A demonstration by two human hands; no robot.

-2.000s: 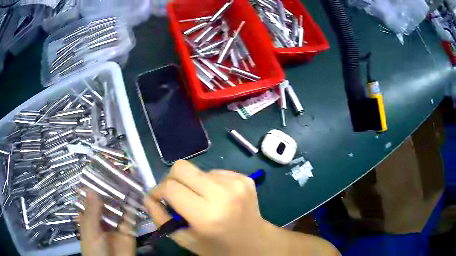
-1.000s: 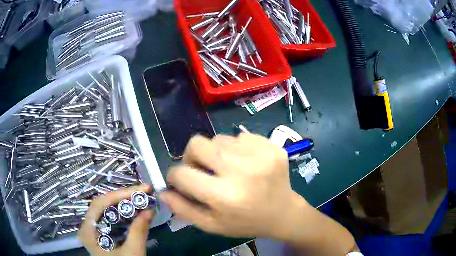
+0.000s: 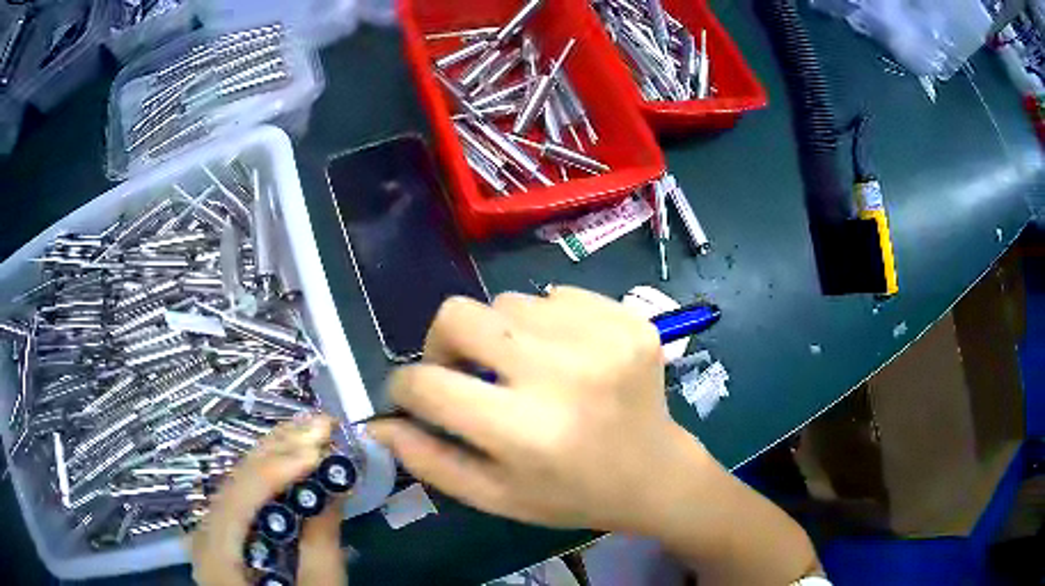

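Observation:
My left hand (image 3: 258, 492), cut off by the bottom edge, grips several metal cylinders (image 3: 307, 497) with their round ends facing up, showing black rings and pale centres. My right hand (image 3: 550, 412) is closed around a slim blue tool (image 3: 688, 323). The tool's blue end sticks out to the right and its thin dark tip reaches the uppermost held cylinder end. The left hand is over the front right corner of a white translucent tub (image 3: 315, 309) heaped with silver rod cylinders.
A black smartphone (image 3: 407, 246) lies beside the tub. Two red bins (image 3: 562, 204) hold cylinders. Loose cylinders (image 3: 688, 215), a partly hidden white case (image 3: 649, 302) and plastic scraps (image 3: 704, 385) lie nearby. A black hose (image 3: 802, 126) is at right. A clear box (image 3: 212, 92) holds rows of parts.
The left hand has come up from among the tub's parts with cylinders turned end-up. The right hand has moved slightly right. The visible cylinder ends have changed from silvery to black-ringed since one second ago.

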